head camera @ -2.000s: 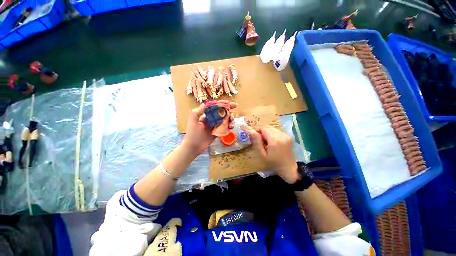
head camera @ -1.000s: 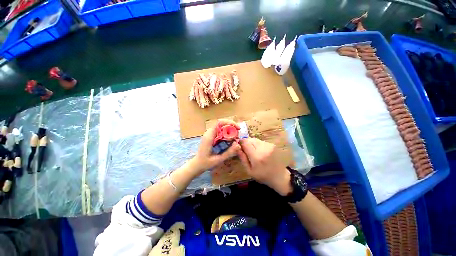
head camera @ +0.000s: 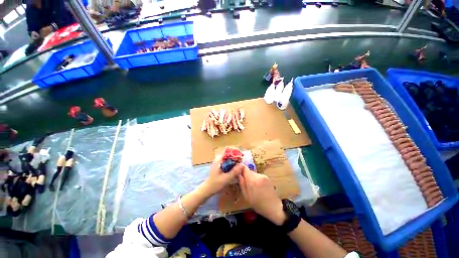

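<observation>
My left hand holds a palm-sized figurine body, red-pink on top and dark blue below, over the stained cardboard piece. My right hand touches it from the right with the fingertips pinched together; whether they hold a thin tool or a small part is hidden. A small blue-white spot shows just right of the figurine. Slim pink-cream parts lie heaped in a row on the larger cardboard mat.
A blue tray with brown-pink parts stands at the right. White pointed bottles stand beside it. Black-and-cream parts lie on plastic sheeting at left. Red-topped figurines and blue crates are on the belt.
The view has tilted up, so the scene sits lower and more of the far belt shows. The figurine has turned in my left hand, and my right fingertips have come together against it.
</observation>
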